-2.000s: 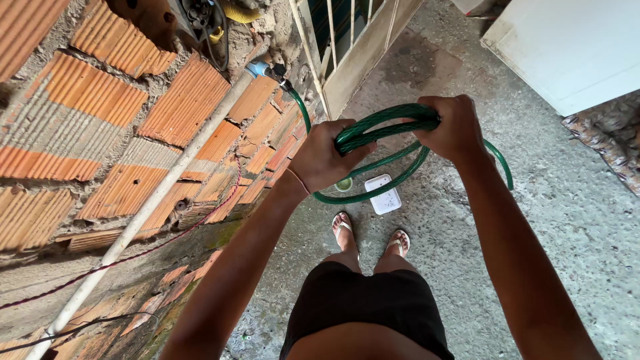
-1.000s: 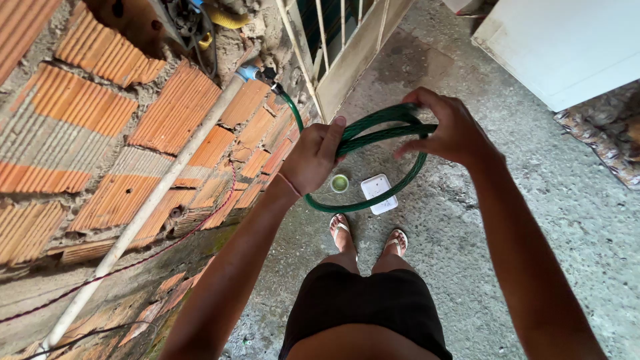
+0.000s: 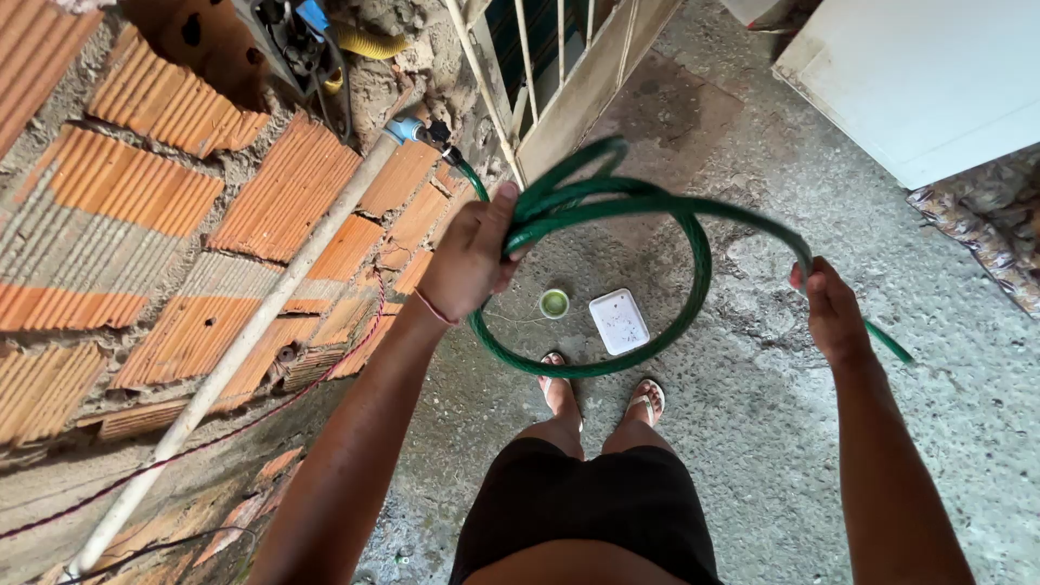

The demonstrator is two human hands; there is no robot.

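A green garden hose (image 3: 703,268) hangs in loose loops in front of me. My left hand (image 3: 475,252) is closed around the gathered coils at their left side. Out to the right, my right hand (image 3: 833,313) grips a single length of the hose, and its free end sticks out past the hand. The hose's other end runs up behind my left hand to a tap with a black handle (image 3: 439,131), on a light blue fitting (image 3: 404,129) at the top of a white pipe (image 3: 244,345).
A hollow-brick wall (image 3: 268,195) stands at the left, with a red twisted cord (image 3: 325,374) across it. A metal gate (image 3: 569,89) is ahead. On the concrete floor lie a green-filled cup (image 3: 554,303) and a white tray (image 3: 619,322). A white panel (image 3: 918,81) is at upper right.
My right hand has moved away to the right from the coils, drawing out one length of hose. The loops have spread wider, while my left hand stays on them.
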